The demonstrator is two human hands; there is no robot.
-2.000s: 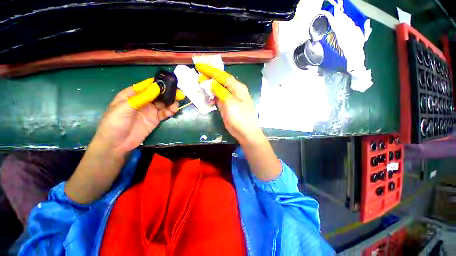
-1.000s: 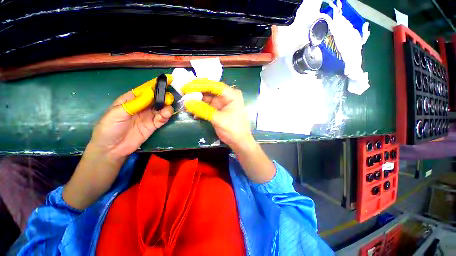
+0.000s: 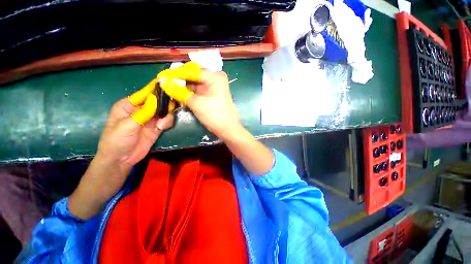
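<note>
A small black lens unit [image 3: 162, 103] is held edge-on above the front of the green bench. My left hand [image 3: 131, 124], with yellow finger cots, grips it from the left. My right hand [image 3: 206, 98], also in yellow finger cots, is at the unit's top right edge with thumb and forefinger pinched on a small white wipe [image 3: 178, 81], mostly hidden by the fingers. Another white wipe [image 3: 207, 59] lies on the bench behind my right hand. The face of the unit is not visible.
Black glossy trays [image 3: 129, 26] stand behind a red crate rim [image 3: 103, 55]. At right are a white sheet [image 3: 289, 98], a metal container [image 3: 311, 47] and a blue-and-white packet [image 3: 335, 49]. Further right are a filled lens tray [image 3: 434, 82] and a red parts board [image 3: 385, 170].
My right hand has moved left onto the lens unit with the wipe; before, it was apart at the right. The unit has turned from showing its round face to edge-on. The view has shifted slightly.
</note>
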